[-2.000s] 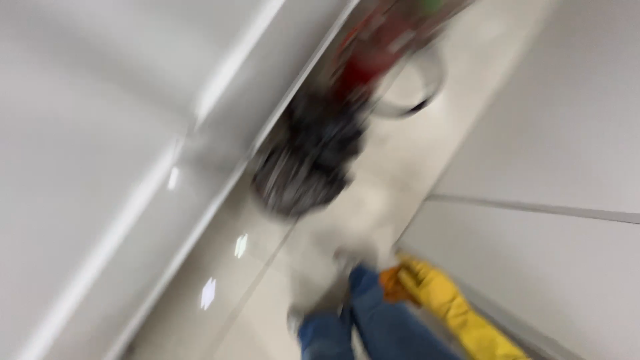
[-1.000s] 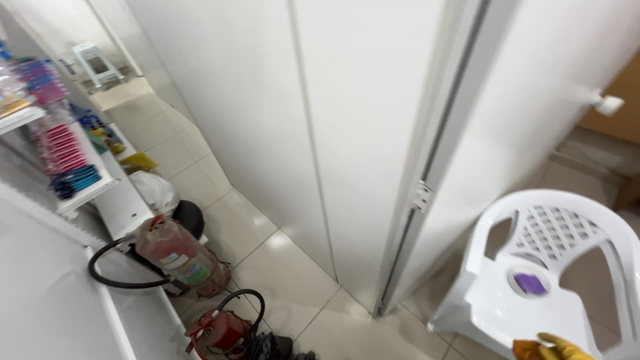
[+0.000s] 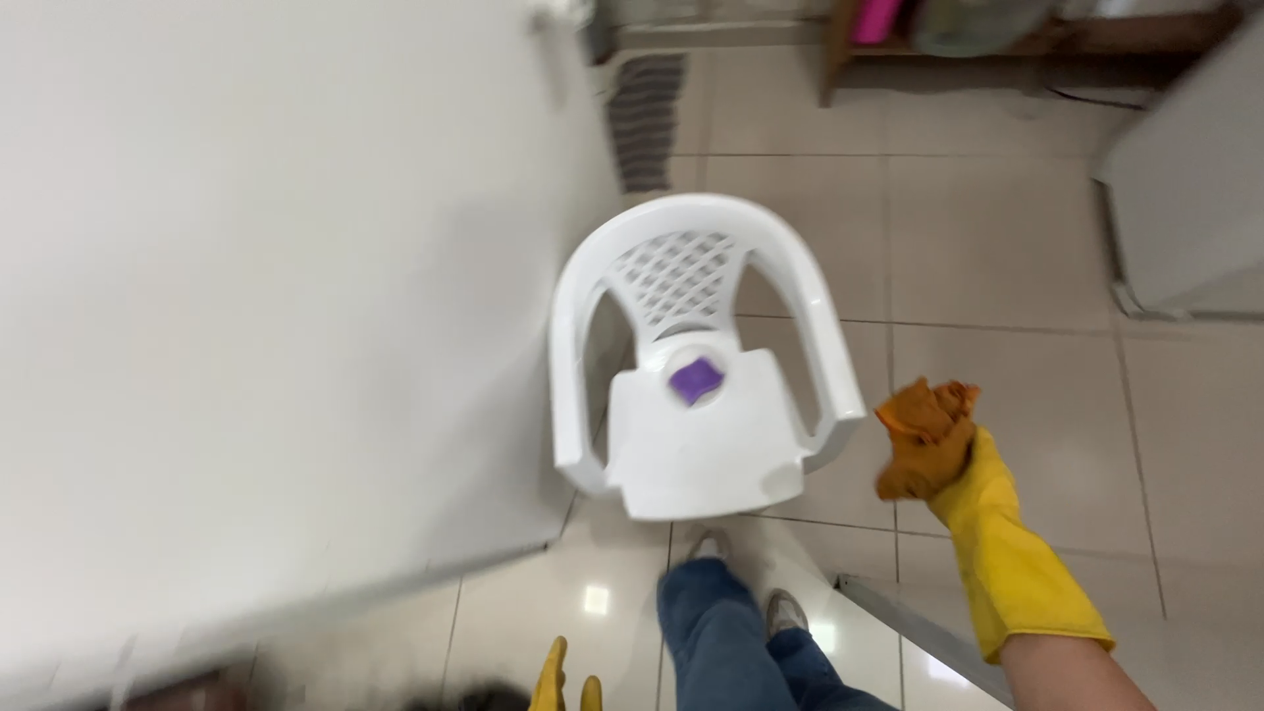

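My right hand (image 3: 963, 464), in a yellow rubber glove, grips a crumpled orange-brown cloth (image 3: 918, 420) to the right of a white plastic armchair (image 3: 706, 444). At the bottom edge, left of my legs, my left hand (image 3: 565, 686) shows only some yellow-gloved fingers; they are apart, with nothing seen between them. On the chair seat, near the backrest, lies a purple sponge (image 3: 696, 380) on a small round white dish or lid (image 3: 681, 353).
A white door (image 3: 296, 296) fills the left side. Behind the chair lie a grey striped mat (image 3: 647, 123) and a wooden shelf (image 3: 839, 49) holding a pink item. A white appliance or cabinet (image 3: 1190, 188) stands at the right. Dark, blurred things (image 3: 484, 696) lie at the lower left.
The view has swung from the shelves and fire extinguishers to the chair, now central. My right hand, barely in view a second ago, now shows fully with the cloth; my left fingers have come into view.
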